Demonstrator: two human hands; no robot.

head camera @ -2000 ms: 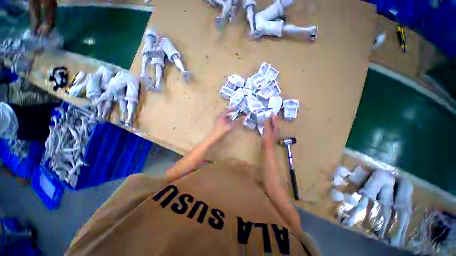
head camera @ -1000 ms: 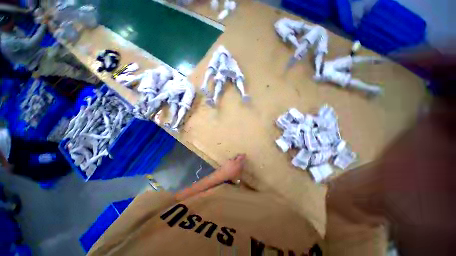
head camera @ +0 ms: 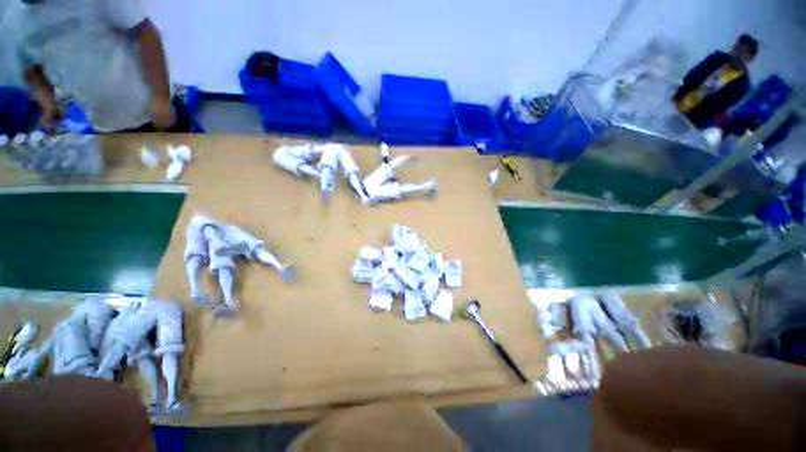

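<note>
A heap of small blocky white parts [head camera: 408,270] lies on the tan cardboard mat [head camera: 327,349]. A hammer [head camera: 497,342] lies right of the heap, its dark handle towards the near edge. A pair of white leg assemblies [head camera: 224,256] lies on the mat's left, and more leg assemblies [head camera: 340,172] lie at its far edge. Blurred brown shapes very close to the camera fill both lower corners, apparently my left hand or forearm [head camera: 71,415] and my right hand or forearm [head camera: 698,402]. No fingers can be made out, and neither touches the parts.
White leg assemblies lie at the near left [head camera: 133,340] and near right [head camera: 596,318]. Green bench surface [head camera: 88,238] flanks the mat. Blue crates [head camera: 414,108] stand beyond the far edge. A person [head camera: 97,66] stands at far left, another [head camera: 720,84] at far right.
The view has swung up and levelled, showing the far side. My left hand has left the mat's near edge. Blurred brown shapes now fill both lower corners.
</note>
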